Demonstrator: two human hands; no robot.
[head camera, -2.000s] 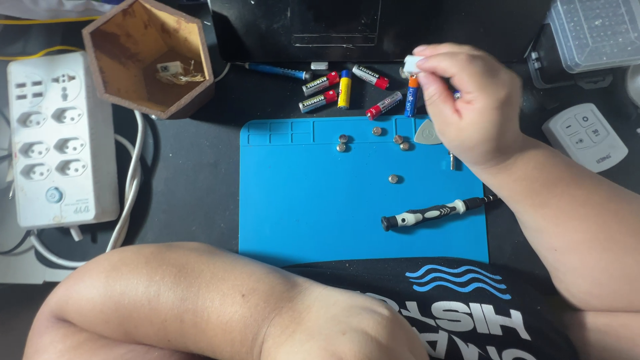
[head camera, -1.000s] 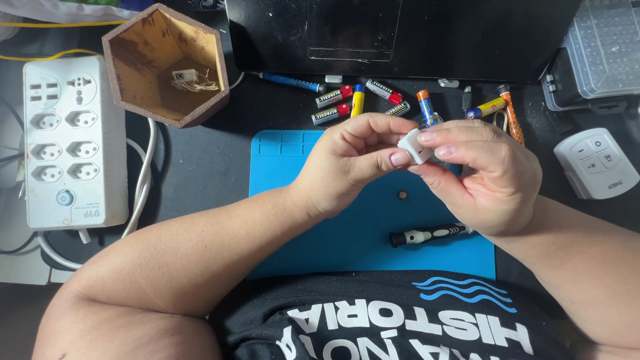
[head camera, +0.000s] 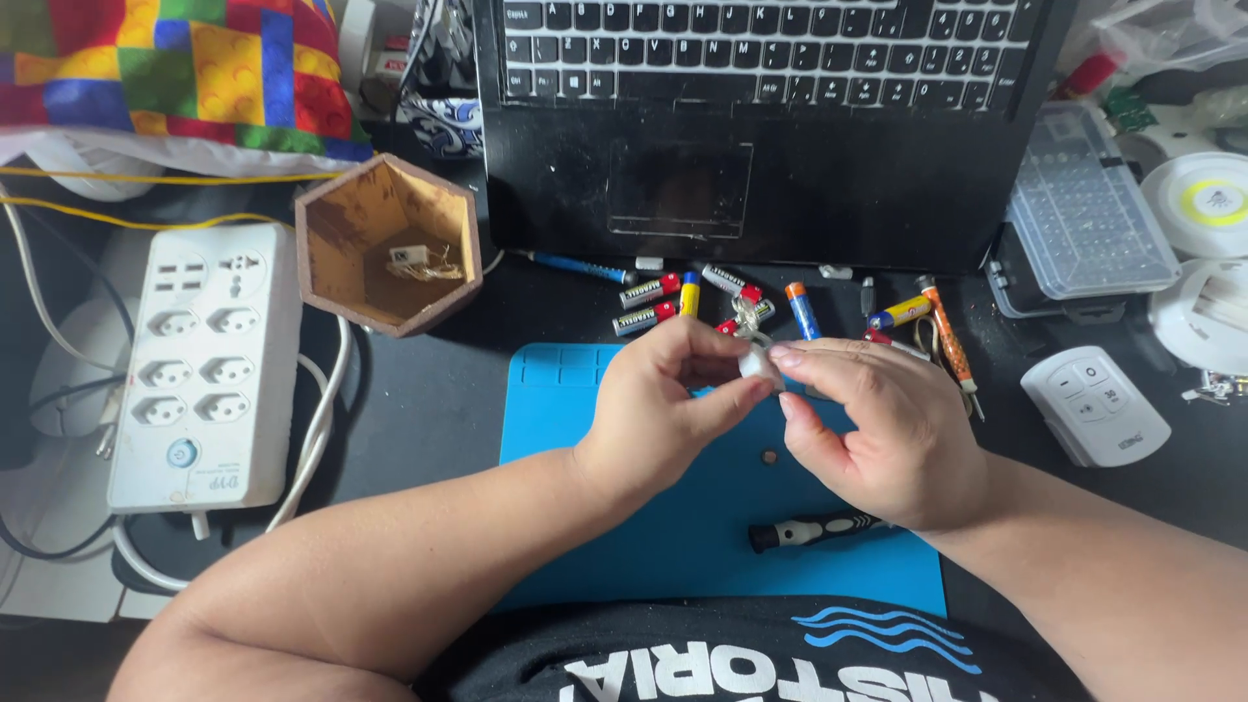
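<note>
Between the fingertips of my left hand (head camera: 673, 390) is a small white plastic piece (head camera: 757, 365), above the top part of a blue work mat (head camera: 624, 546). The fingertips of my right hand (head camera: 877, 419) rest at the piece's right side; how firmly they grip it cannot be told. A black and white screwdriver (head camera: 814, 530) lies on the mat below my right hand. One small round metal cell (head camera: 769, 456) shows on the mat between my wrists.
Several batteries (head camera: 649, 290) and a blue pen-like tool (head camera: 583, 266) lie before a laptop (head camera: 556, 185). At left stand a hexagonal wooden box (head camera: 317, 249) and a power strip (head camera: 200, 370). At right are a white remote (head camera: 1097, 405) and a clear lidded case (head camera: 1087, 210).
Two seconds ago my left hand was low by my body and my right held a white piece above the batteries. Both hands now meet over the mat. The view has tilted up.
</note>
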